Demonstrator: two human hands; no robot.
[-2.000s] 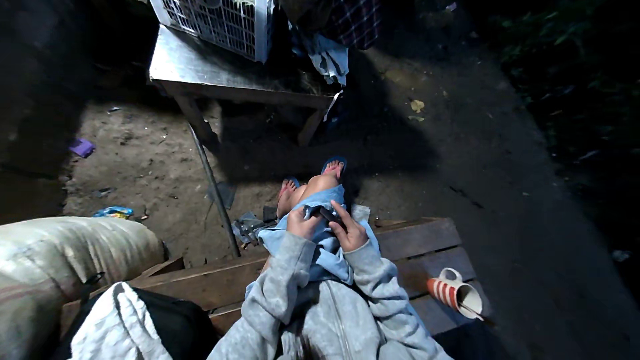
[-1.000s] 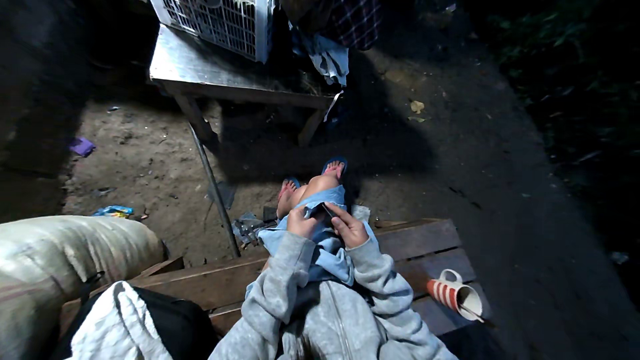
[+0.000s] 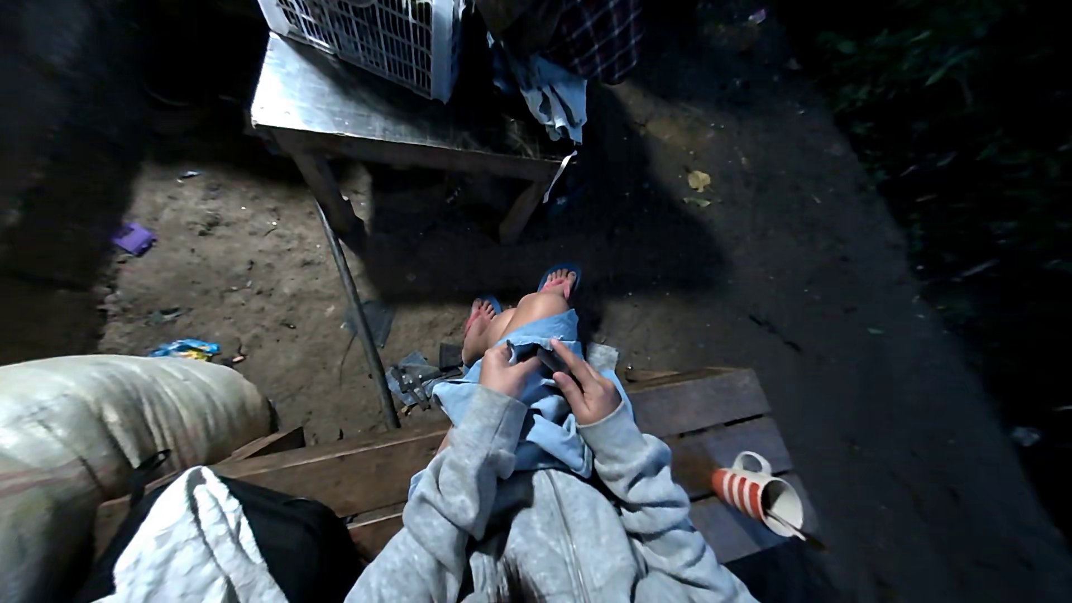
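Note:
Over my lap, both hands meet at a small dark object (image 3: 548, 360), too dim to identify. My left hand (image 3: 507, 371) grips its left side, while my right hand (image 3: 588, 387) holds the right side with the index finger extended along it. Light blue cloth (image 3: 553, 448) lies across my thighs beneath both hands. Grey sleeves cover my arms to the wrists. The fingertips are partly hidden by the object and by shadow.
I sit on a wooden plank bench (image 3: 712, 402) with a red-and-white striped mug (image 3: 741, 492) at right. A bulging sack (image 3: 126, 419) and a white cloth (image 3: 188, 544) on a black bag (image 3: 306, 528) lie left. Ahead stands a metal-topped table (image 3: 335, 92) with a plastic crate (image 3: 377, 42).
The dark object and my fingers have shifted slightly over my lap. Both hands stay on it.

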